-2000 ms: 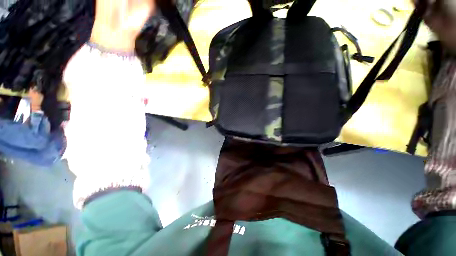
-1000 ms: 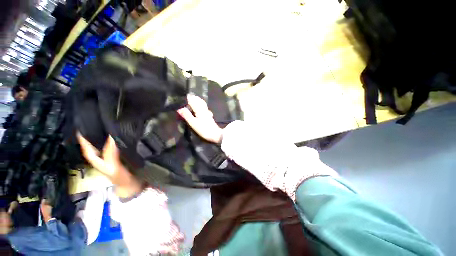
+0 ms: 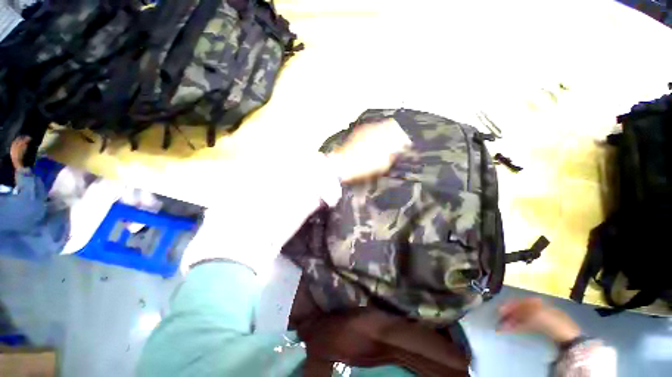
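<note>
A camouflage backpack [image 3: 413,213] lies front side up at the table's near edge, against my brown apron. Zippers run along its right side, and a black strap with a buckle [image 3: 532,252] sticks out to the right. My left hand [image 3: 372,149] is overexposed and blurred on the bag's upper left front; its fingers cannot be made out clearly. My right hand [image 3: 536,318] is blurred, below and right of the bag's lower corner, apart from it, with nothing seen in it.
More camouflage backpacks [image 3: 214,66] are piled at the upper left of the pale yellow table [image 3: 567,206]. A black bag [image 3: 648,206] lies at the right edge. A blue plastic stool [image 3: 140,237] stands on the floor at left. Another person's arm [image 3: 33,213] shows at far left.
The backpack, held tilted toward the left a second ago, now lies in front of me with its camouflage front up. My right hand has come off it to the right. The view has turned.
</note>
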